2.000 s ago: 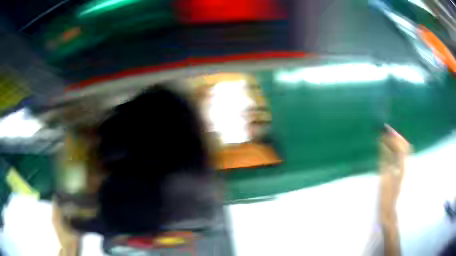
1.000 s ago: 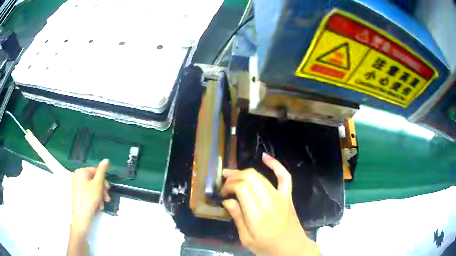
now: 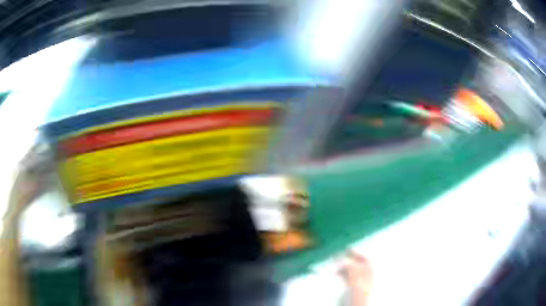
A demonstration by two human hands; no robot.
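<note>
The frame is strongly blurred. The blue hot press [image 3: 179, 72] with its yellow-red warning label [image 3: 173, 152] fills the left and centre. The black press bed [image 3: 203, 269] lies below it. The amber press fixture [image 3: 123, 272] shows blurred at the bed's left side. My right hand [image 3: 357, 272] is small and blurred at the white bench edge, right of the bed, away from the fixture. My left hand and forearm [image 3: 18, 203] are a blurred strip at the far left edge. Whether either hand holds anything cannot be made out.
An orange and white item [image 3: 284, 212] stands on the green belt [image 3: 383, 191] right of the press. The white bench surface [image 3: 443, 251] runs along the near right. An orange object [image 3: 479, 109] is at the belt's far end. A white patch lies at the left.
The view has swung right and upward. My right hand has left the fixture and is right of the press bed. My left hand is now at the far left edge.
</note>
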